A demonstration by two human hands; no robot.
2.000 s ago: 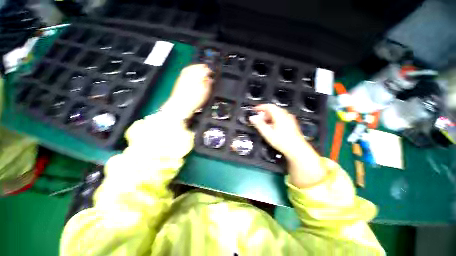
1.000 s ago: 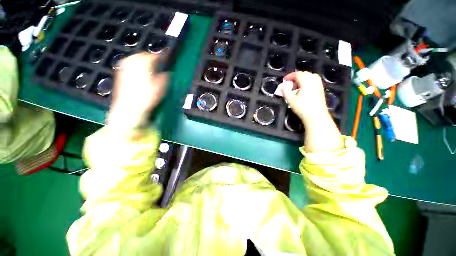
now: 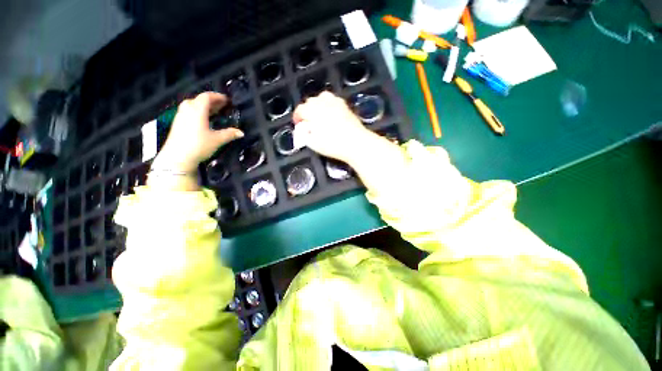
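Observation:
A black foam tray with round glassy watch parts in its pockets lies in front of me. My left hand is over the tray's left side, thumb and forefinger spread around a dark part in or over a pocket; no firm grip shows. My right hand is over the middle of the tray, fingers closed on a small white wipe beside a round part. My right hand hides some pockets.
A second foam tray lies to the left. Orange tools, a yellow-and-black handled tool, a blue item, white paper and white containers are at the upper right. Another filled tray is below bench level.
The view has turned, so the bench tools now sit nearer the top centre. My left hand has moved from beside the left tray to the front tray. My right hand still holds the wipe.

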